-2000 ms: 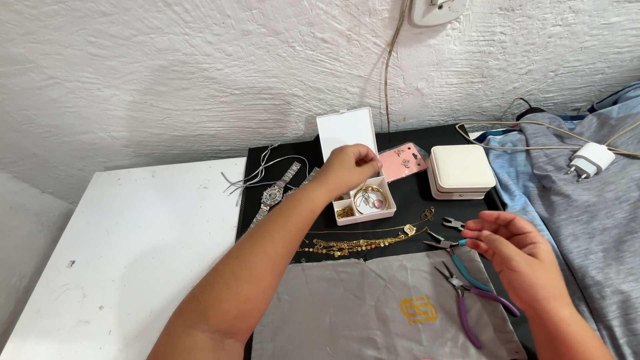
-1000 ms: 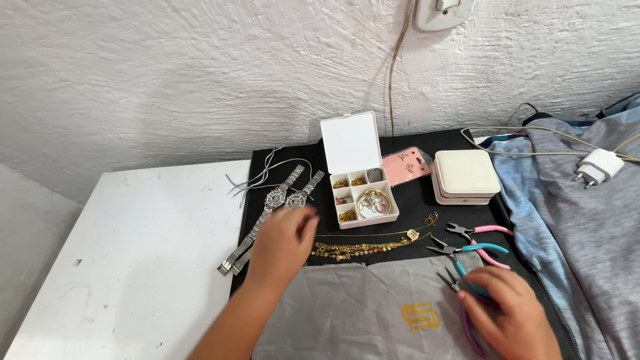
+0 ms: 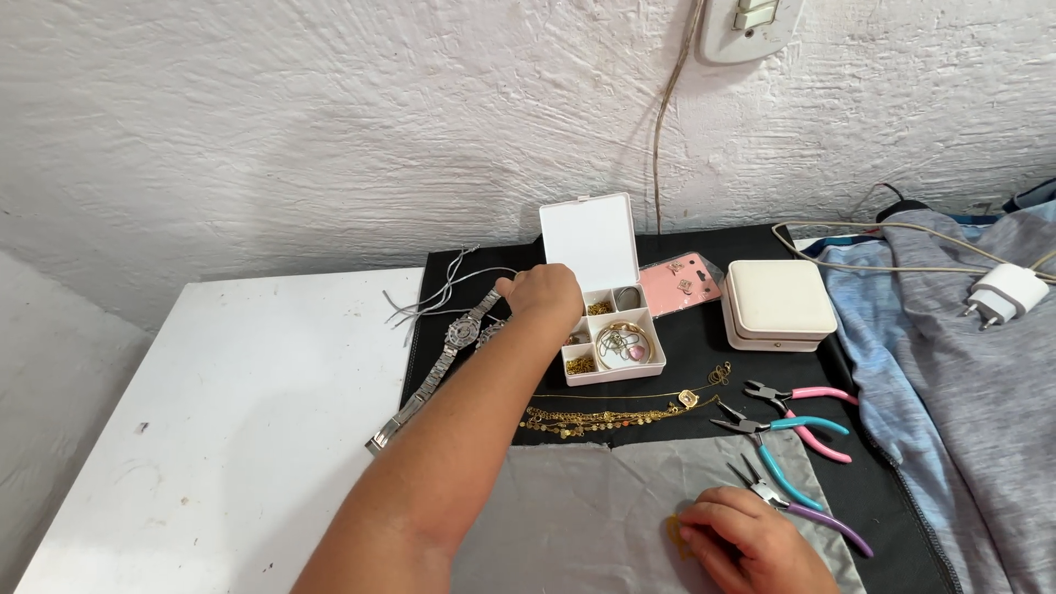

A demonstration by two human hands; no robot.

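Note:
My left hand (image 3: 544, 301) reaches over the black mat to the top end of a silver metal-band watch (image 3: 464, 332); whether its fingers grip the band is hidden. A second watch (image 3: 488, 334) is partly behind my forearm. Beside that hand stands a white compartment box (image 3: 615, 379), lid up, holding gold findings, a ring and bangles. My right hand (image 3: 742, 528) rests low on the grey cloth pouch (image 3: 594, 503), fingers curled over its yellow emblem (image 3: 679, 536). Gold chains (image 3: 594, 422) lie above the pouch. Purple-handled (image 3: 825, 520), teal-handled (image 3: 804, 425) and pink-handled pliers (image 3: 825, 394) lie at right.
A closed cream jewellery case (image 3: 780, 305) and a pink earring card (image 3: 681, 285) sit at the back. Grey cords (image 3: 445, 289) lie at the back left. Clothing (image 3: 949, 346) with a white charger (image 3: 1008, 293) and cable is at right; a textured wall (image 3: 412, 124) stands behind.
My left hand has gone from over the compartment box, past the lower part of the watches, to their upper end. My right hand has moved down and left, from near the pliers onto the pouch.

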